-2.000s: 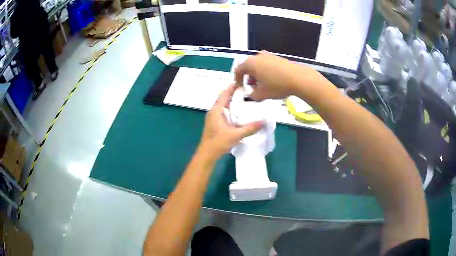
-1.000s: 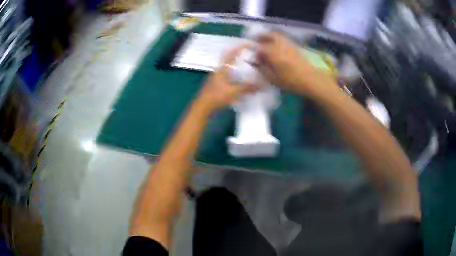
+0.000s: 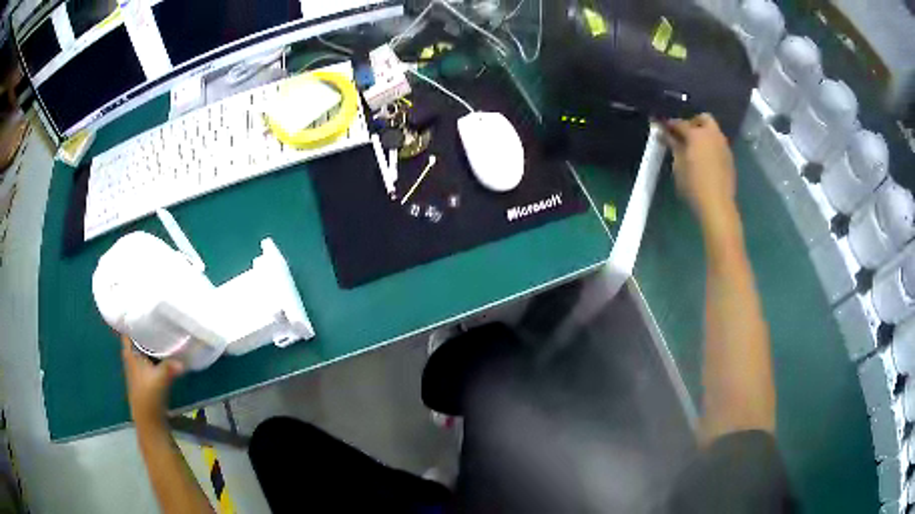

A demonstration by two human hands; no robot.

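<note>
A white security camera [image 3: 191, 306] lies on the green bench at the left, its rectangular mounting base [image 3: 284, 293] towards the right and a thin antenna [image 3: 181, 239] beside its head. My left hand [image 3: 150, 379] grips the camera at its near edge; the fingers are partly hidden under it. My right hand [image 3: 699, 161] is at the front of the black label printer [image 3: 647, 80], fingertips closed at the top of a long white label strip [image 3: 636, 216] that hangs over the bench edge. Whether the fingertips hold a label cannot be made out.
The black mouse pad [image 3: 371, 246] holds a white mouse [image 3: 492, 151], small hardware and a small white box [image 3: 385, 78]. A yellow tape roll [image 3: 346, 110] lies on the white keyboard [image 3: 191, 161] below the monitor [image 3: 181, 45]. White cameras [image 3: 853, 166] stand in a row at the right.
The view has swung to the right. My right hand has left the camera's head and moved to the printer. The camera now lies sideways at the left with my left hand on it.
</note>
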